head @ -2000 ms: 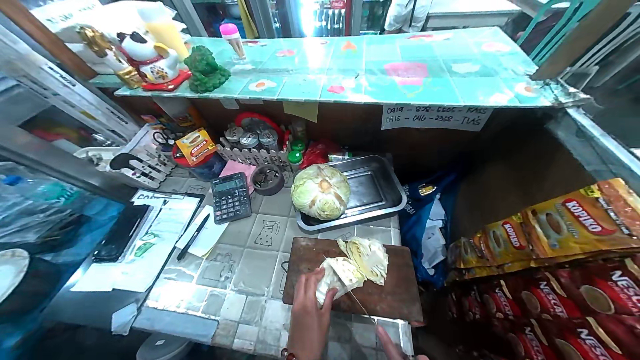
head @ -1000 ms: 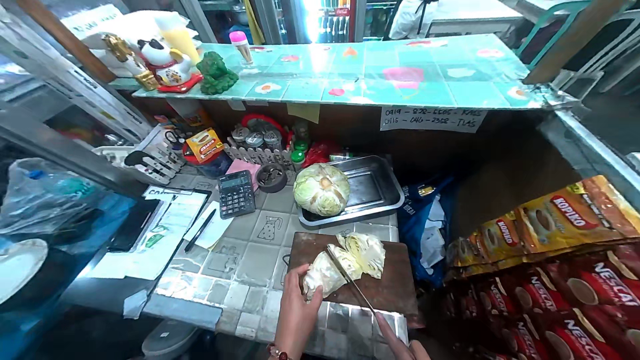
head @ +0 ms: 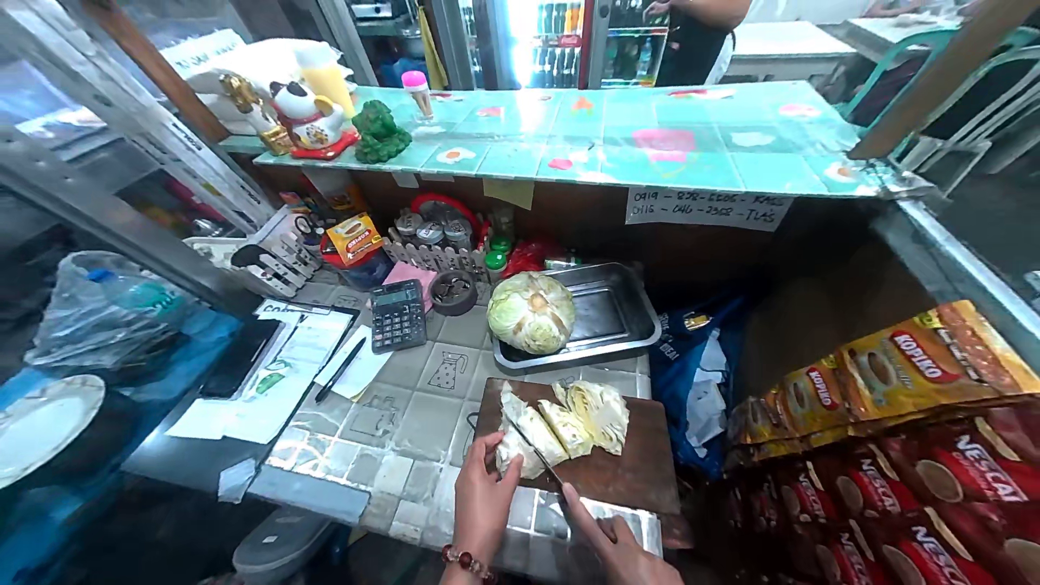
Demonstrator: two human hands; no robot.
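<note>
A brown wooden cutting board (head: 642, 479) lies at the counter's near edge, bearing several cut pieces of cabbage (head: 597, 414). My left hand (head: 485, 491), a beaded bracelet at its wrist, holds the leftmost piece (head: 528, 431) with fingertips and thumb. My right hand (head: 613, 540) grips a knife (head: 552, 471) by its handle, the forefinger along it. The blade slants up and left across the piece, beside my left fingers; how deep it sits cannot be told. Behind the board, a whole cabbage (head: 531, 313) rests at the left end of a metal tray (head: 609, 305).
Left of the board are a calculator (head: 398, 315), a roll of tape (head: 453, 292), a pen (head: 340, 370) and papers on a clipboard (head: 284, 374). Coffee sachets (head: 926, 455) hang at the right. A raised tiled shelf (head: 601, 146) spans the back. A person (head: 703, 36) stands beyond it.
The cabbage on the board now shows more separate pieces, spread toward the left. The knife has moved left from between the pieces onto the leftmost one.
</note>
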